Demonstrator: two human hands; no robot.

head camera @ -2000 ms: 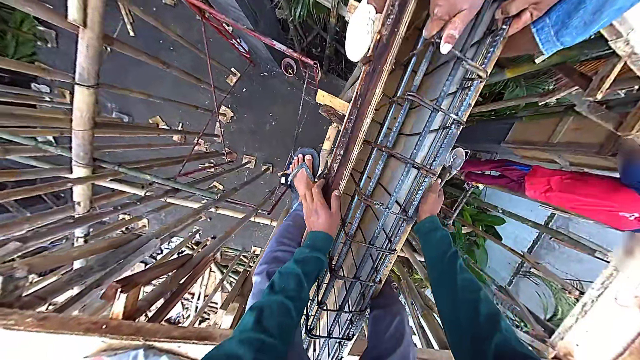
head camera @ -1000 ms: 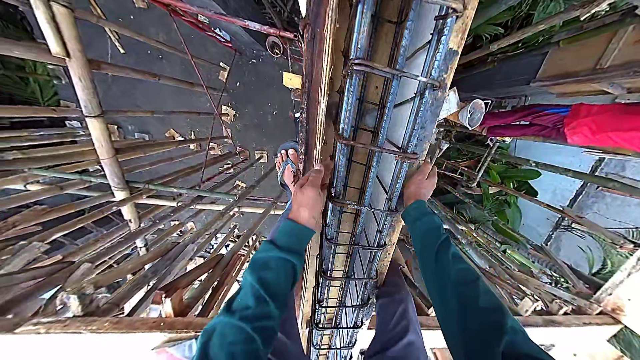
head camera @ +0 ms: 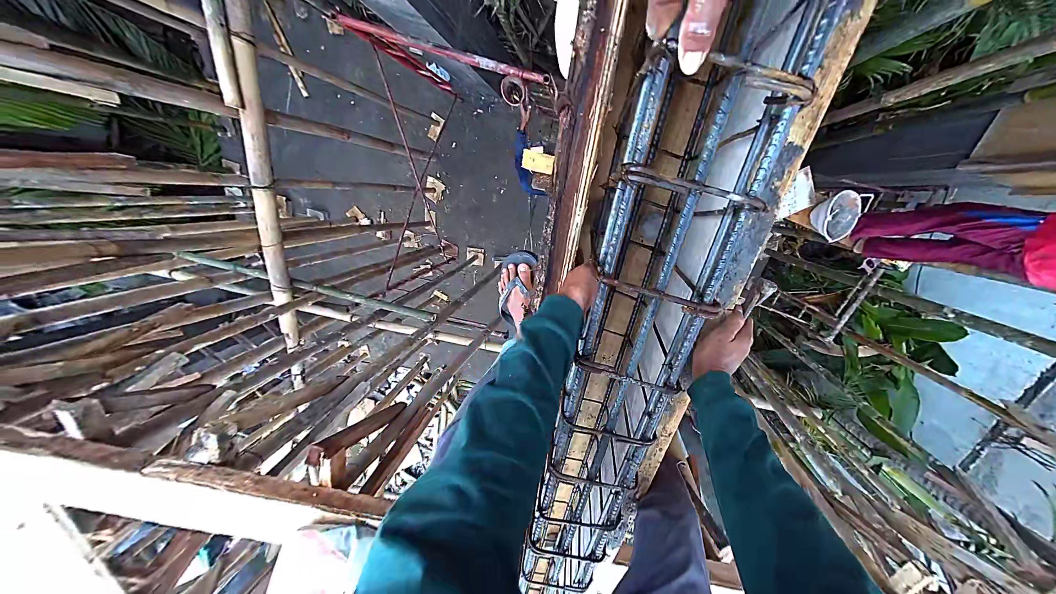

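Note:
A long cage of steel reinforcing bars [head camera: 648,305] with bent wire stirrups lies in a narrow trough of wooden form boards, running from the top of the view down between my legs. At the left form board [head camera: 582,157] is my left hand [head camera: 580,285], its fingers hidden at the inner edge beside the cage. On the other side my right hand [head camera: 723,342] is closed around a metal tool [head camera: 757,295], perhaps a hammer, against the right board's edge. Another person's fingers [head camera: 689,33] rest on the bars at the top.
Bamboo poles [head camera: 264,181] and a red metal frame [head camera: 445,54] stand left, above grey ground far below. My sandalled foot [head camera: 516,289] is left of the trough. At right are a bucket [head camera: 840,214], a person in maroon trousers [head camera: 940,235] and leafy plants [head camera: 907,355].
The co-worker's fingers, out of view one second ago, are at the top of the cage again. A blue-sleeved arm has appeared below, left of the trough. My hands stay at the trough's two sides.

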